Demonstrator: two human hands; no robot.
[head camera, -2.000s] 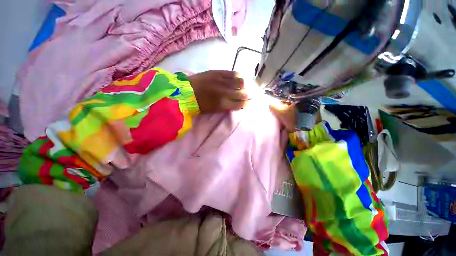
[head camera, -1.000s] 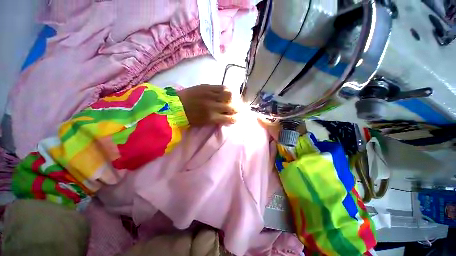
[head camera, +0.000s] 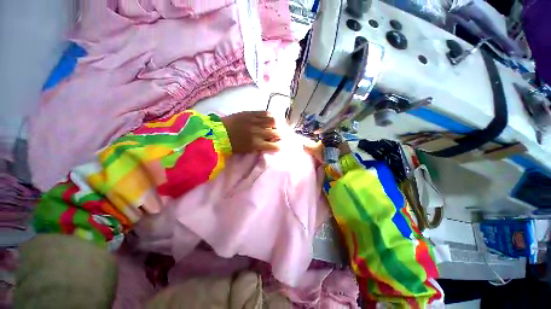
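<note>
A light pink garment piece (head camera: 266, 211) hangs from the needle area of the white sewing machine (head camera: 411, 78) over the table edge towards the lap. My left hand (head camera: 252, 131) lies on the cloth left of the needle, fingers bent, its fingertips lost in the bright lamp glow. My right hand (head camera: 315, 151) is at the cloth right of the needle, mostly hidden by glare, the machine head and my colourful sleeve. The presser foot and needle cannot be made out in the glow.
A pink gathered pile (head camera: 151, 66) lies left of the machine. Scissors with olive-gold handles (head camera: 432, 216) lie right of my right sleeve. A small blue box (head camera: 509, 238) is at the right end. A black strap (head camera: 499, 102) goes round the machine arm. Pink strips (head camera: 15, 202) are at far left.
The view has shifted, so more of the machine arm and its strap shows. Both hands stay near the needle, and the cloth's folds have changed slightly.
</note>
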